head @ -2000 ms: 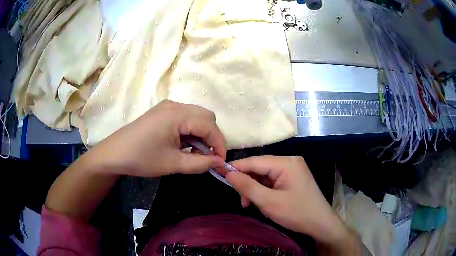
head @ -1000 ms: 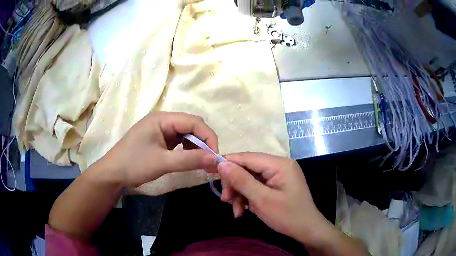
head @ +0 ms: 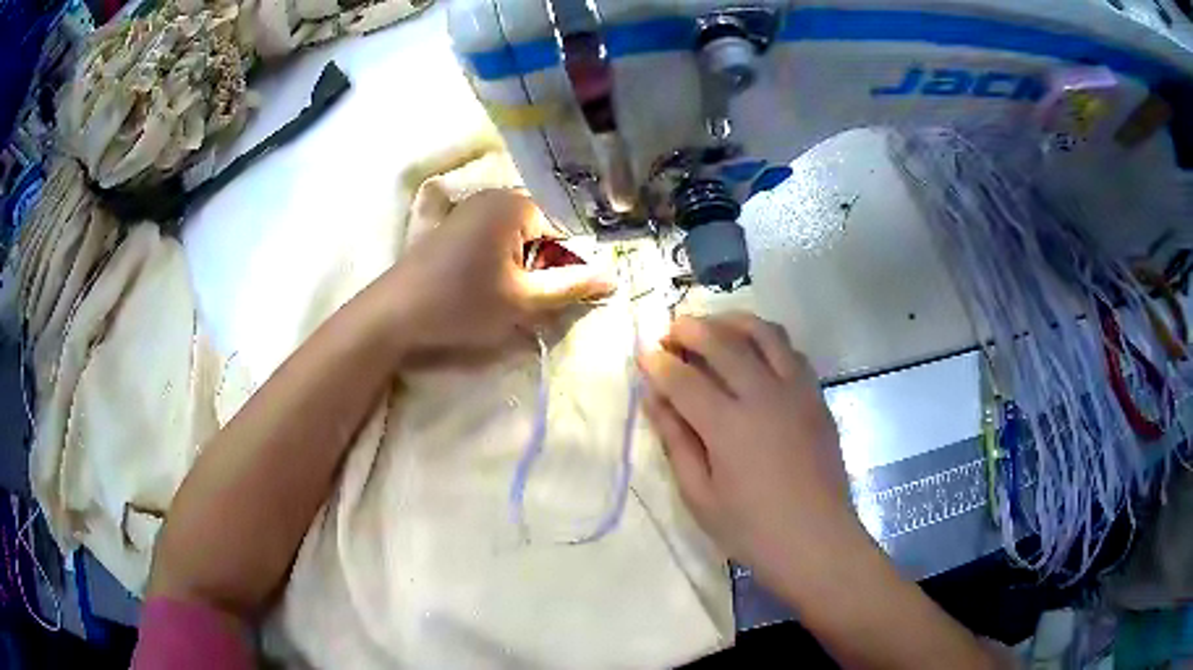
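The cream garment piece (head: 563, 576) lies on the machine table and hangs towards the wearer. A thin white-lilac elastic (head: 631, 452) forms a loop on it, its upper parts running up to the hands. My left hand (head: 484, 268) is at the left of the presser foot and needle area (head: 622, 236), thumb and finger pinching near the elastic and cloth under the bright lamp. My right hand (head: 733, 419) is just right of and below the needle, fingertips closed on the elastic. The glare hides the exact spot at the needle.
The white "Jack" machine head (head: 837, 79) spans the top. Cut elastic strips (head: 1034, 380) hang at right, beside thin green and blue sticks. A ruler (head: 929, 497) lies along the front edge. Cream cloth (head: 118, 380) lies at left, with a gathered heap (head: 157, 92) and dark strip (head: 275, 138) behind.
Both hands have moved up from the front edge to the needle with the elastic. The elastic now lies as a loop on the cloth. The view has shifted to show the machine head.
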